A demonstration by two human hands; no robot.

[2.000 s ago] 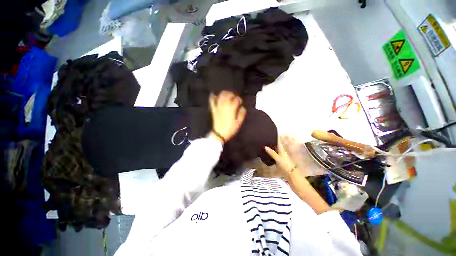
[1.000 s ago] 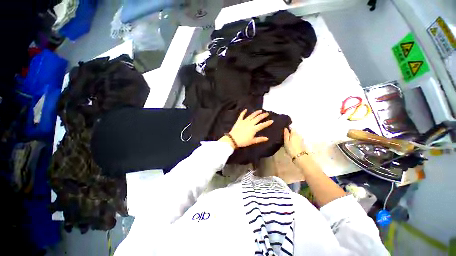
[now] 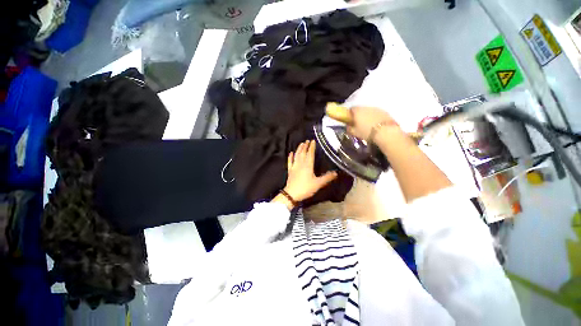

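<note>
A dark garment (image 3: 267, 167) is pulled over the right end of the long black padded board (image 3: 172, 178), with a thin white loop (image 3: 227, 170) at its left edge. My left hand (image 3: 304, 173) lies on the garment with its fingers spread. My right hand (image 3: 369, 124) grips the wooden handle of the steam iron (image 3: 347, 153). The iron is over the right end of the garment, just right of my left hand, its pointed end toward the upper left. Whether its soleplate touches the cloth is hard to tell.
A pile of dark garments (image 3: 299, 63) with white loops lies beyond the board. Plaid and dark garments (image 3: 89, 223) are heaped at left. The iron rest (image 3: 490, 140) is at right, with hose and cable (image 3: 541, 127) crossing over it. Warning signs (image 3: 500, 63) are on the wall.
My right hand has left the garment's right edge and taken the iron from the right side, bringing it over the garment. My left hand has shifted slightly left on the cloth.
</note>
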